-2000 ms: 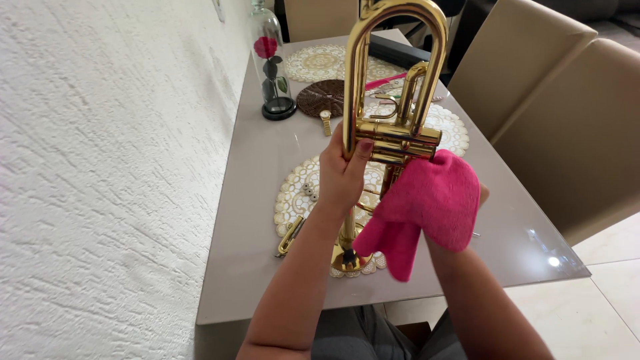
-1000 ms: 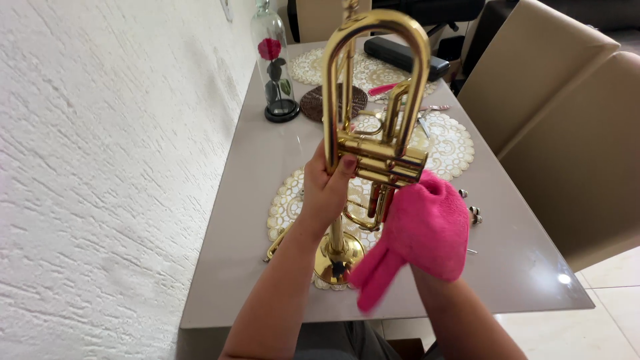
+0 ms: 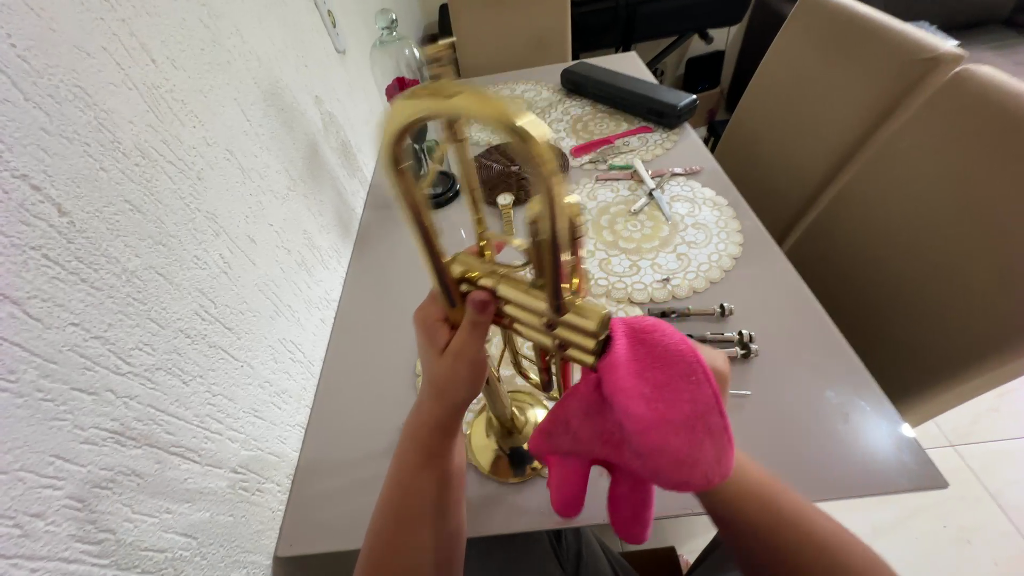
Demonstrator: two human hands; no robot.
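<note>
A brass trumpet (image 3: pixel 532 300) stands tilted over the near part of the table, its bell (image 3: pixel 508 444) low and its bent tubing on top, blurred. My left hand (image 3: pixel 456 344) grips it by the tubing beside the valve casings, thumb on the near side. Over my right hand (image 3: pixel 714 360) hangs a pink cloth (image 3: pixel 656 408), pressed to the open ends of the valve casings; most of the fingers are hidden under it. Several valve pistons (image 3: pixel 692 311) lie on the table to the right of the cloth.
Lace placemats (image 3: pixel 640 240) lie on the table (image 3: pixel 808 432). Farther back are a black case (image 3: pixel 628 94), a pink comb (image 3: pixel 612 142), a knife (image 3: pixel 652 190), a wristwatch (image 3: pixel 506 210), a brown round mat (image 3: pixel 500 172) and a glass dome (image 3: pixel 398 60). A white wall borders the left, beige chairs (image 3: pixel 920 200) the right.
The trumpet has tilted, its upper tubing leaning more to the left. The valve pistons at the right show more fully now. The cloth stays at the valve casings.
</note>
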